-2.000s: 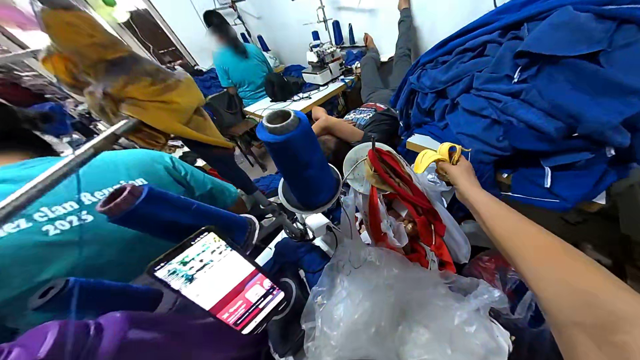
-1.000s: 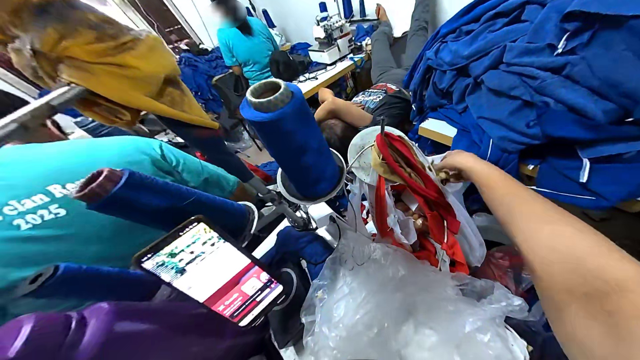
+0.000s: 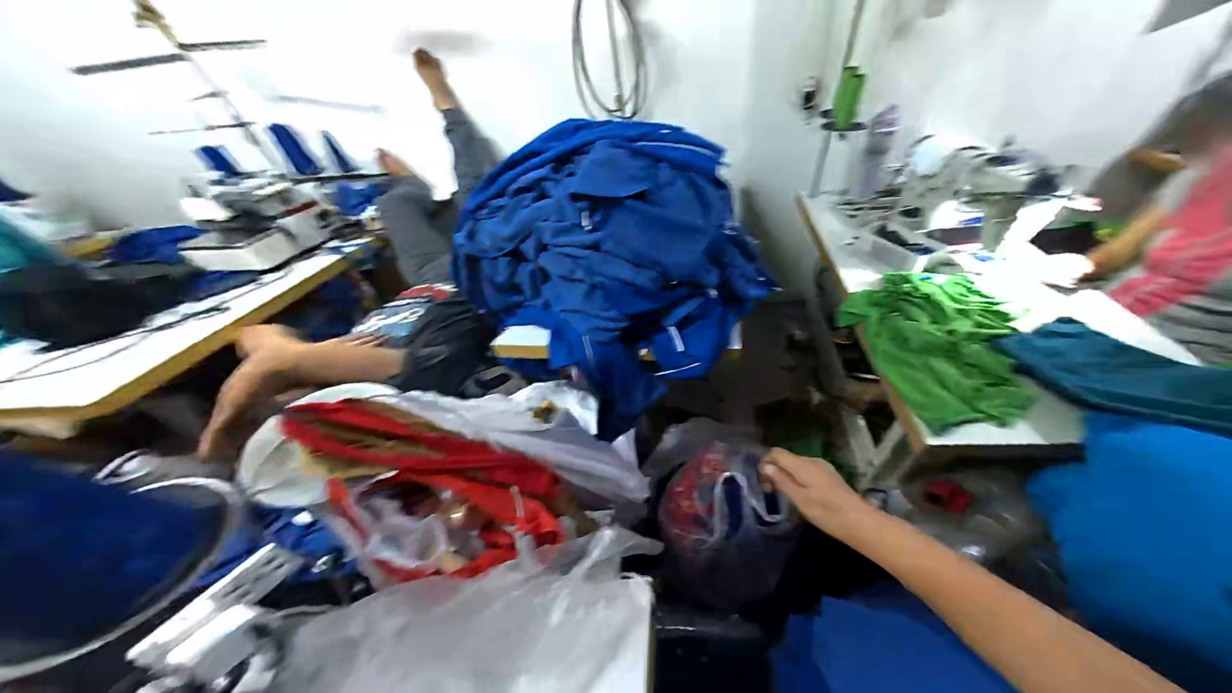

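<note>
My right hand (image 3: 804,486) is at the upper right edge of a thin plastic bag (image 3: 727,539) with red and dark contents, its fingers closed on the bag's rim. Left of that bag, red fabric strips (image 3: 423,452) lie over clear and white plastic bags. A translucent plastic sheet or bag (image 3: 472,635) spreads over the white tabletop in front. My left hand is out of view.
A large blue fabric pile (image 3: 616,231) stands behind. On the left are a white table (image 3: 192,337) with a sewing machine (image 3: 255,226) and a person lying down. At right, green cloth (image 3: 943,337) hangs over another table, where a person sits.
The view has swung far to the right. My right hand has left the bundle with the red strips, where it held a yellow thing two seconds ago, and is now at the plastic bag.
</note>
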